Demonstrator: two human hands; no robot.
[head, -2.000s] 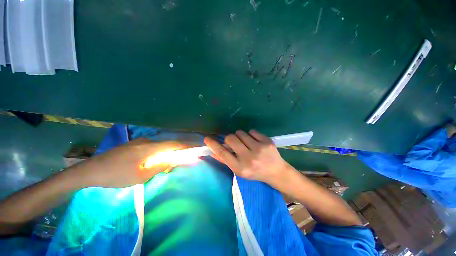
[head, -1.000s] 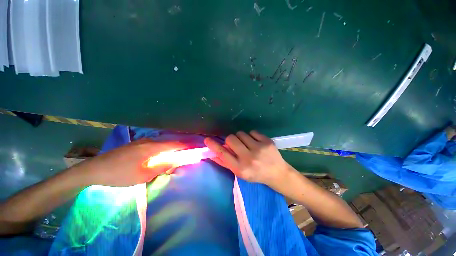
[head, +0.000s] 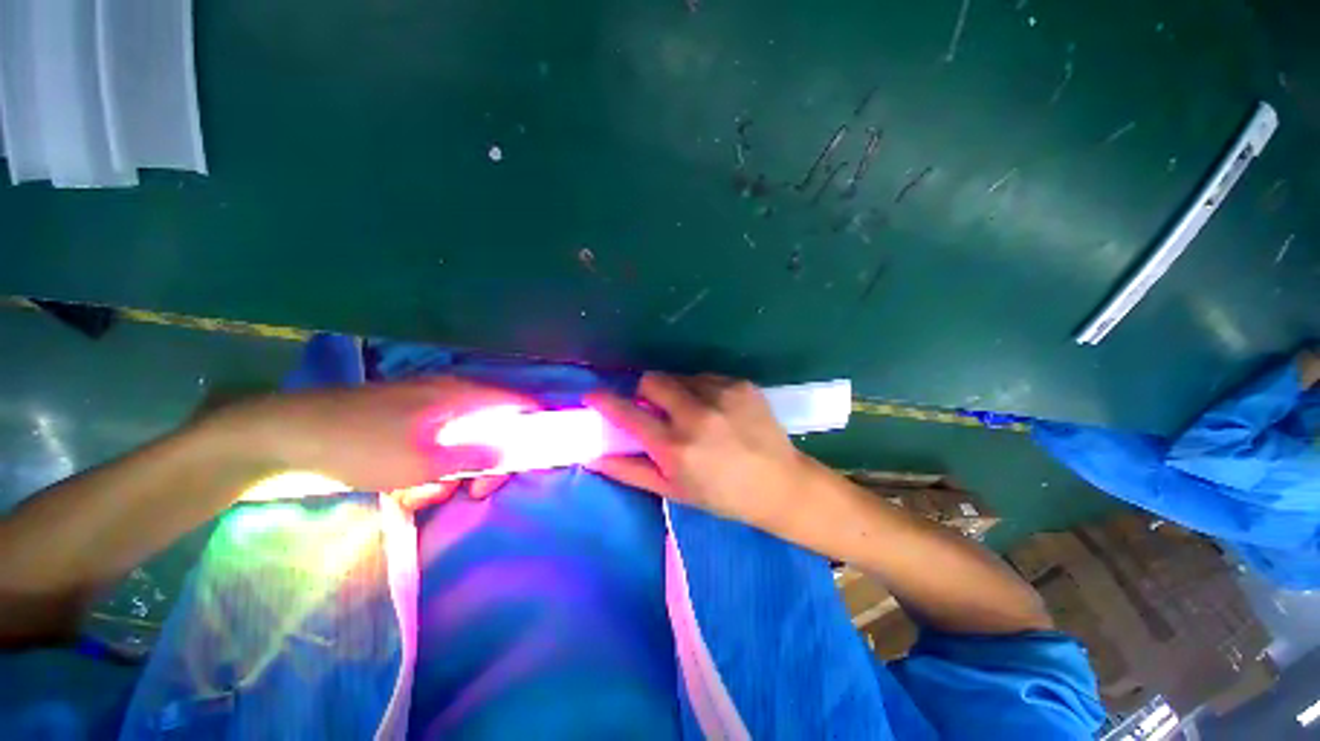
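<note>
A lit LED light bar (head: pixel 529 437) glows pink and white across the wearer's front, below the bench edge; glare hides its edges. My left hand (head: pixel 384 434) is around its left part, with yellow-green light showing below the wrist. My right hand (head: pixel 709 442) grips the bar further right. An unlit frosted white diffuser cover (head: pixel 811 405) sticks out to the right of my right hand. Where cover and bar meet is hidden by the fingers.
A pile of diffuser covers (head: pixel 102 94) lies at the upper left of the green bench (head: pixel 579 217). A single unlit bar (head: pixel 1180 225) lies slanted at right. Another person's blue sleeve (head: pixel 1252 471) is at the right edge. Cardboard cartons (head: pixel 1144 615) stand on the floor.
My right hand and the cover end have shifted slightly left, so less cover sticks out. The glow has turned from orange-white through red to pink. The view has shifted slightly.
</note>
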